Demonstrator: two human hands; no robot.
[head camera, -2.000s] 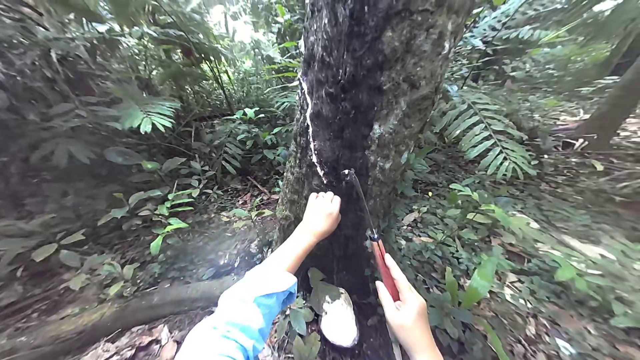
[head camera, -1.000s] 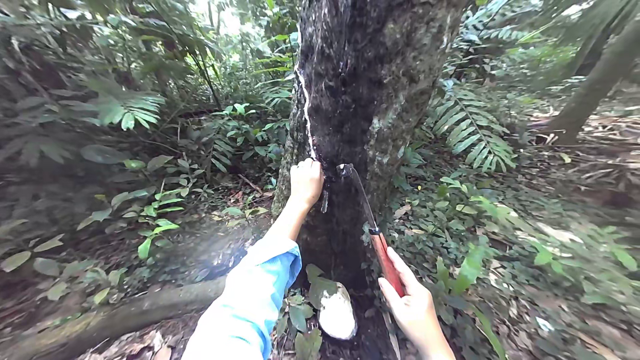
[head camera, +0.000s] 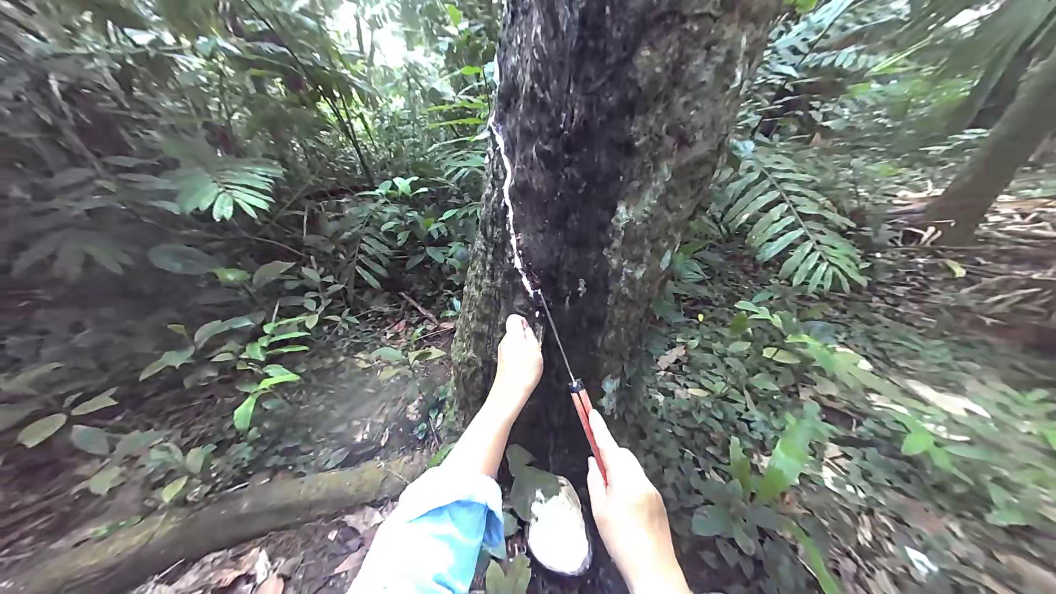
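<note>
A dark tree trunk (head camera: 594, 190) stands in front of me, with a line of white latex (head camera: 509, 206) running down its left side. My right hand (head camera: 627, 495) is closed around the red handle of a tapping knife (head camera: 587, 421); the thin blade points up and left, its tip at the lower end of the white line. My left hand (head camera: 520, 355) is raised close to the bark, left of the blade, its fingers pointing up. Whether it holds anything is hidden. Below the hands, a white rounded thing (head camera: 559, 528), perhaps a collecting cup, lies at the foot of the trunk beside a leaf.
A thick root or fallen limb (head camera: 223, 516) crosses the ground at lower left. Leafy seedlings (head camera: 272, 363) grow to the left and fern fronds (head camera: 792, 214) to the right. Dry leaves litter the soil, and a slanting trunk (head camera: 998, 157) stands at far right.
The knife tip has moved left across the bark to the white line. My left hand has moved down from the lower end of that line, and its fingers have straightened somewhat.
</note>
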